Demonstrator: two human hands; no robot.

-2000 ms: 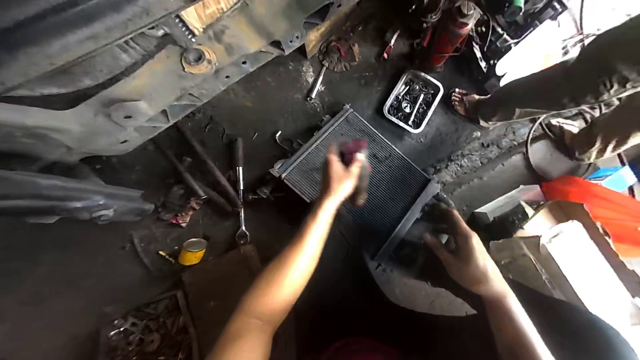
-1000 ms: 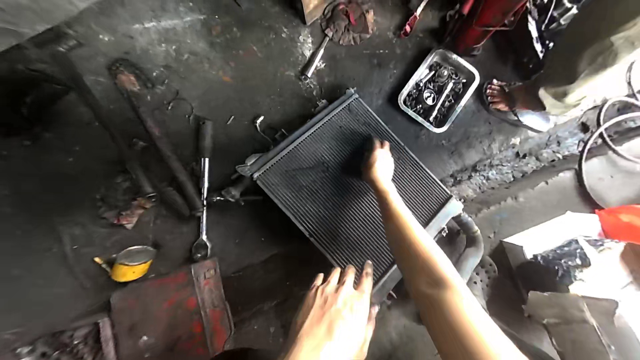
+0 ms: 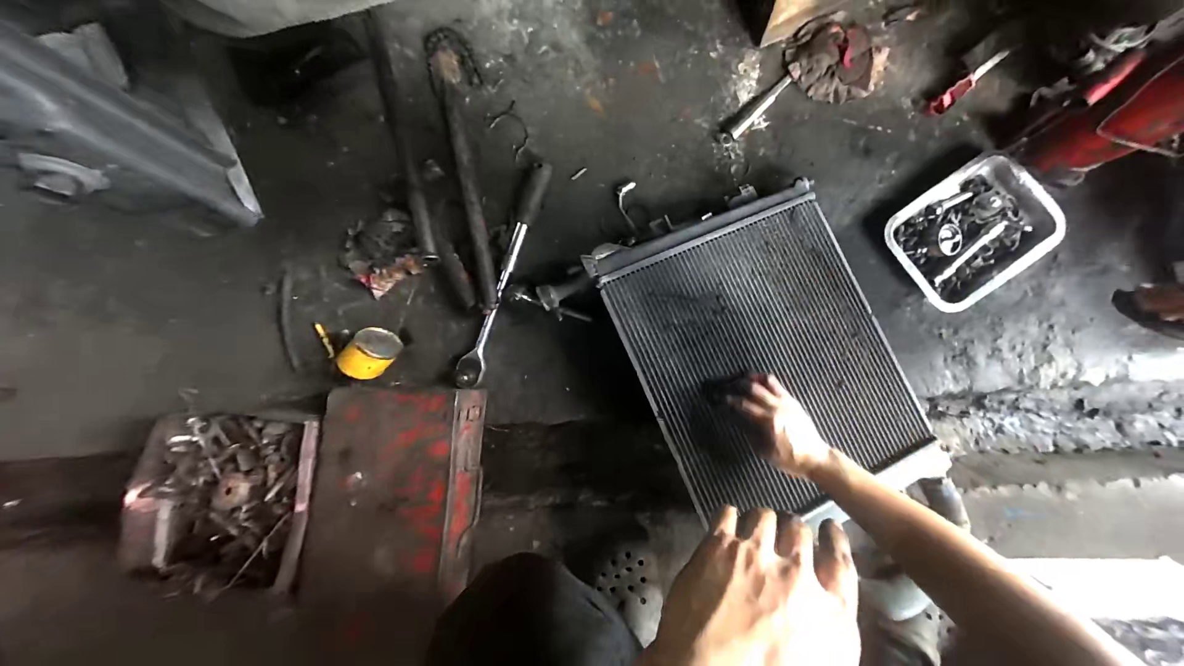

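A car radiator (image 3: 786,296) with dark smudges on its fins lies on the floor, right of the middle. My right hand (image 3: 782,425) presses a dark, blurred thing, perhaps a rag, against the lower part of the fins; its exact kind cannot be told. At the radiator's near edge is my left hand (image 3: 768,583), back up, with its fingertips at that edge; what lies under the palm is hidden. Left of the radiator lies a ratchet wrench (image 3: 504,268) with a dark handle.
A white tray (image 3: 1050,236) of sockets and small parts stands at the right. To the left are a yellow can (image 3: 365,353), metal bars (image 3: 462,176) and an open metal toolbox (image 3: 303,499) full of hardware beside a red-stained panel (image 3: 384,490). A red-handled screwdriver (image 3: 957,91) lies at upper right.
My left hand has gone from above the fins to the near edge, while my right hand has moved from the outer frame onto the fins. The view has shifted.
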